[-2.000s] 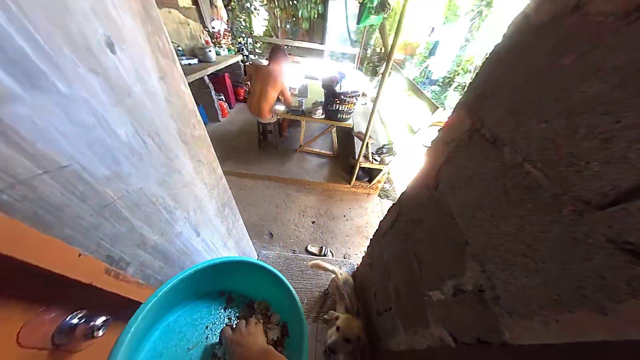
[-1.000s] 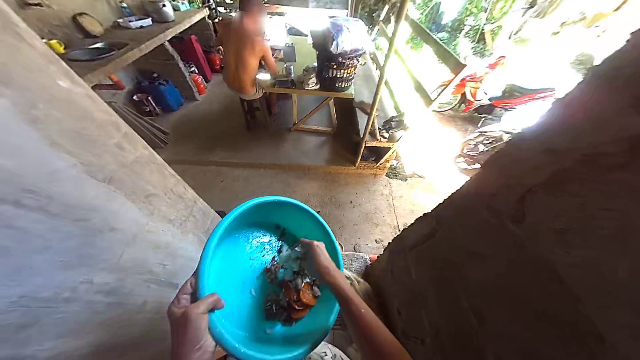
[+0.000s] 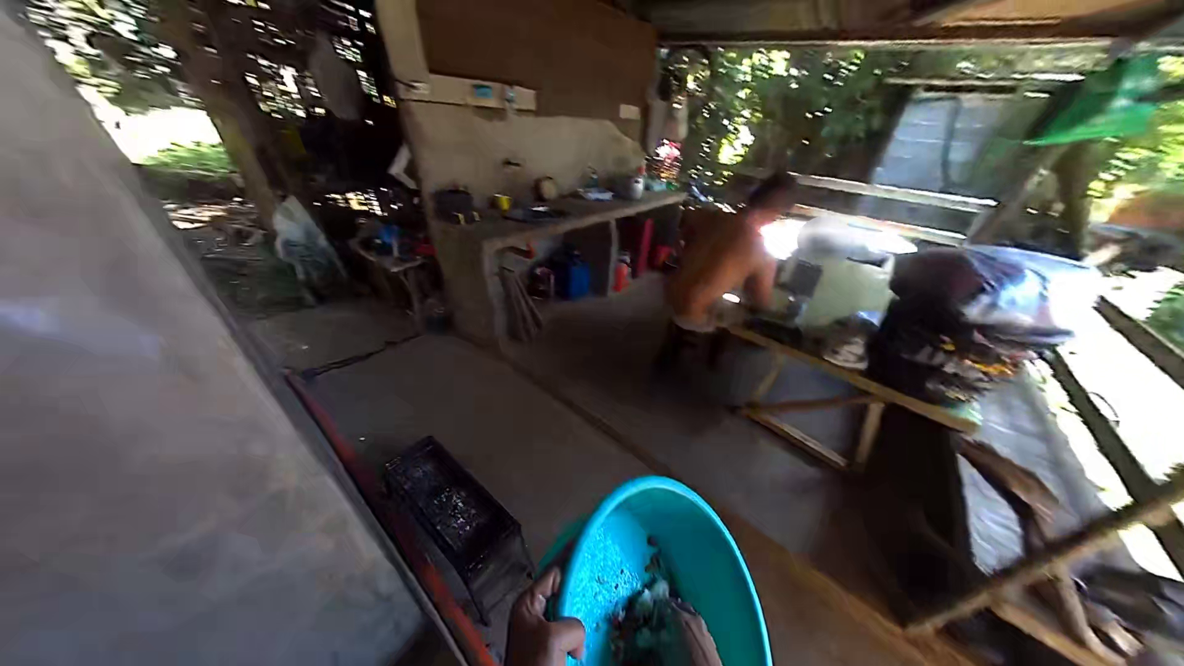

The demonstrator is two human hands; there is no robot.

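Observation:
A turquoise plastic basin (image 3: 731, 564) is at the bottom middle of the head view, tilted, its inside facing me. My left hand (image 3: 541, 624) grips its left rim, thumb over the edge. Inside the basin, my right hand (image 3: 689, 638) is on a pile of mixed scraps (image 3: 638, 610), dark and pale bits that are blurred. Its fingers are mostly hidden, so I cannot tell whether they are closed on anything. More small bits stick to the basin's inner wall.
Left of the basin stands a black rectangular metal box (image 3: 453, 509) beside a concrete wall (image 3: 185, 416). A person (image 3: 721, 268) sits at a wooden table (image 3: 832, 370) with a loaded dark basket (image 3: 925, 351). Behind is a concrete counter (image 3: 555, 217); wooden poles (image 3: 1054, 555) are at right.
The view has swung left and up, bringing the counter and black box into sight. The basin is now tilted, with my left hand still on its rim and my right hand still inside.

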